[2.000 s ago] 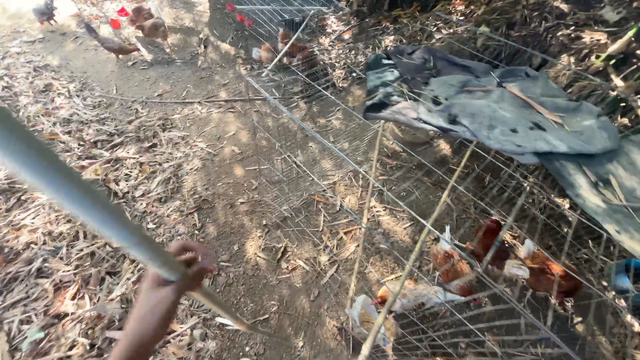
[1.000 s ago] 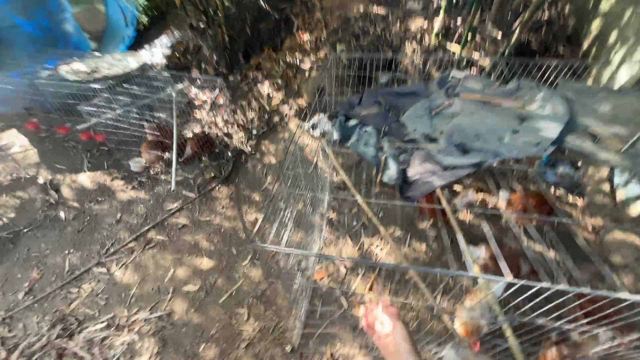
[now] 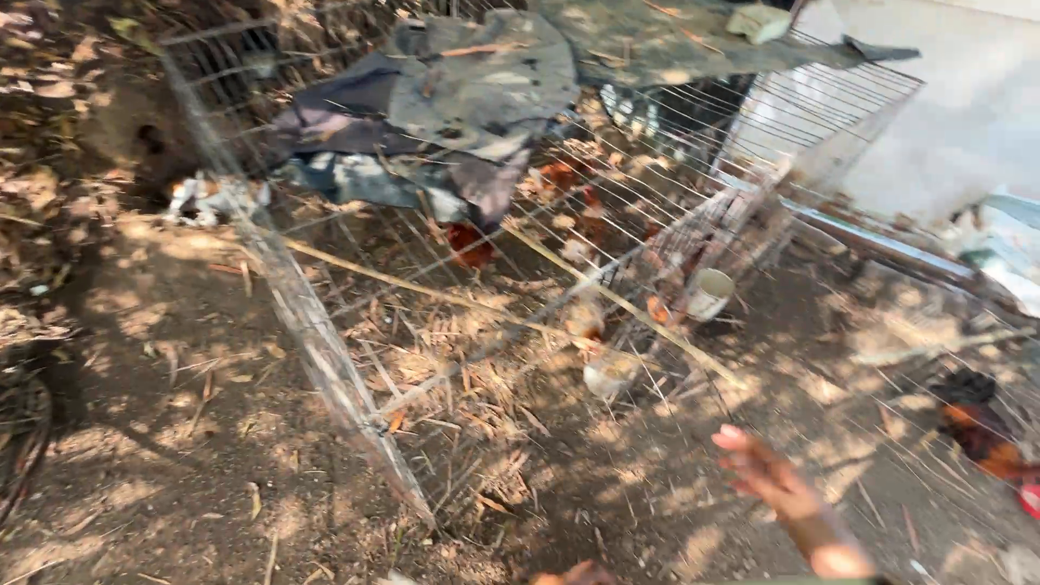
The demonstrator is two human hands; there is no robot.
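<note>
My right hand (image 3: pixel 764 479) reaches in from the lower right with its fingers apart and nothing in them. It is near the end of a thin bamboo pole (image 3: pixel 626 305) lying over a wire mesh cage (image 3: pixel 325 349). A second thin pole (image 3: pixel 390 280) crosses the cage top. Brown hens (image 3: pixel 470 245) and a pale bird (image 3: pixel 609 375) are within the cage area. Dark, worn cloth (image 3: pixel 487 89) covers part of the mesh. A blurred brownish shape (image 3: pixel 573 574) shows at the bottom edge; whether it is my left hand cannot be told.
A whitish cup-like container (image 3: pixel 709 294) stands beside the cage's right side. Beyond are a pale wall (image 3: pixel 967 106) and a low ledge (image 3: pixel 886 240). Thin wires and a dark brown chicken (image 3: pixel 983 439) are at the right. Dry leaves and sticks litter the soil.
The view has swung right along the cage. Two seconds ago a hand gripped a long pale pole at the lower left; that grip is out of view now.
</note>
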